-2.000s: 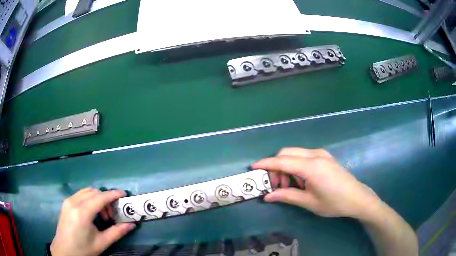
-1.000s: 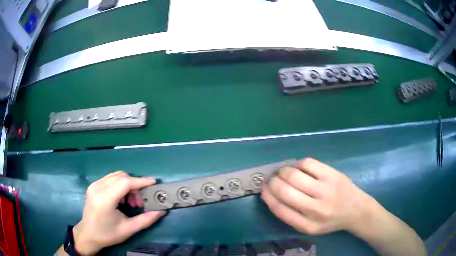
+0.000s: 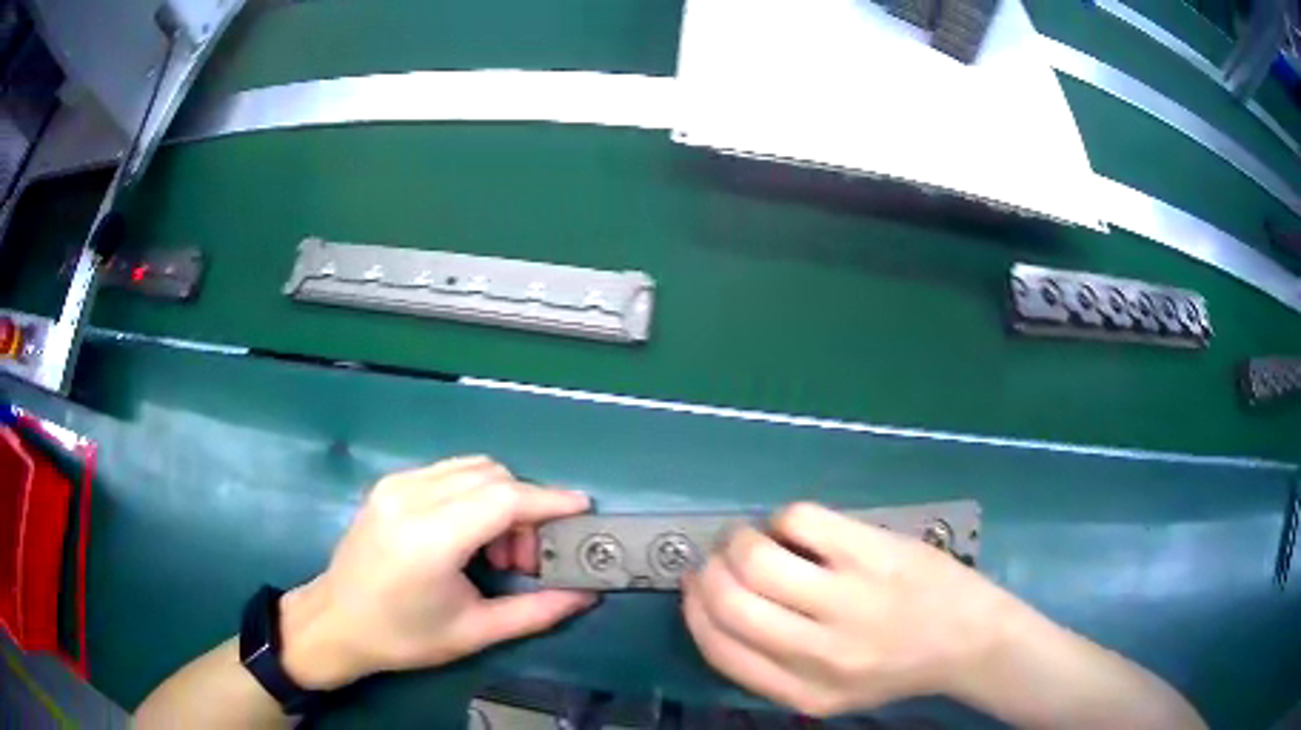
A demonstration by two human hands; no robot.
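Observation:
A grey six-seat bar housing lies socket side up in front of me, above the near mat. My left hand grips its left end between thumb and fingers. My right hand is over the middle of the bar, fingertips bent down at a seat beside the two visible left seats. It covers the middle seats; one seat shows at the right end. Whether the right fingertips hold a small part is hidden. A second bar is cut off at the bottom edge.
A paler bar lies across the strip, with six-seat bars to the right. A white board bears a dark ribbed block. Dark tweezers lie far right. A red bin stands at left.
The view has swung left, so things appear further right. My right hand has moved from the bar's right end to its middle seats. My left hand keeps its grip.

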